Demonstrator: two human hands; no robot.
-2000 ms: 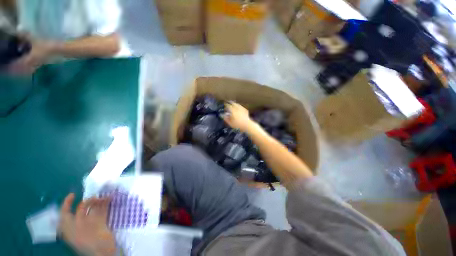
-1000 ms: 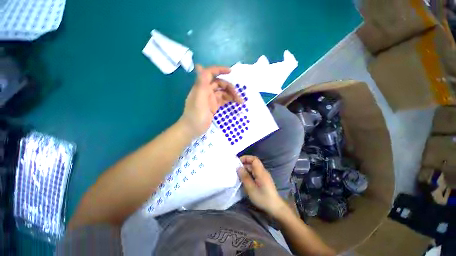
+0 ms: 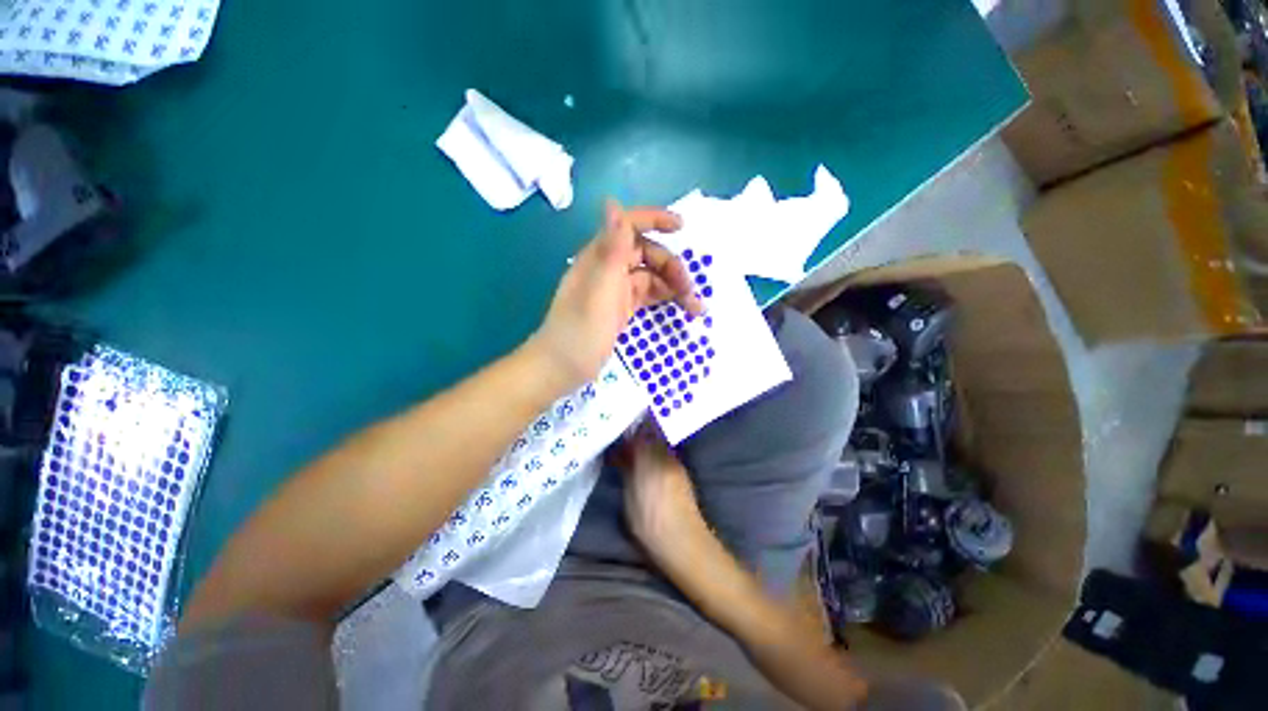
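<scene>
A white sheet with rows of round purple-blue stickers point(image 3: 672, 364) lies at the table's edge and over my knee. My left hand point(image 3: 629, 285) is over its upper left part, fingers bent and apart, with no object visible in it. A longer printed label sheet point(image 3: 522, 479) runs across my lap, partly under my left forearm. My right hand point(image 3: 651, 479) is at the label sheet's right edge, just below the sticker sheet. Its fingertips are blurred and partly hidden, so its grip cannot be told.
White scrap backing paper point(image 3: 772, 229) lies at the table edge, and a crumpled piece point(image 3: 508, 156) farther back. Bagged sticker sheets point(image 3: 118, 500) and a spare label sheet point(image 3: 104, 35) lie at left. An open carton point(image 3: 1036, 486) of black cameras point(image 3: 911, 410) stands right of my knee.
My right hand was in the carton, then came to the label sheet's right side, and has since moved up and left. My left hand stays over the sticker sheet. The view has turned.
</scene>
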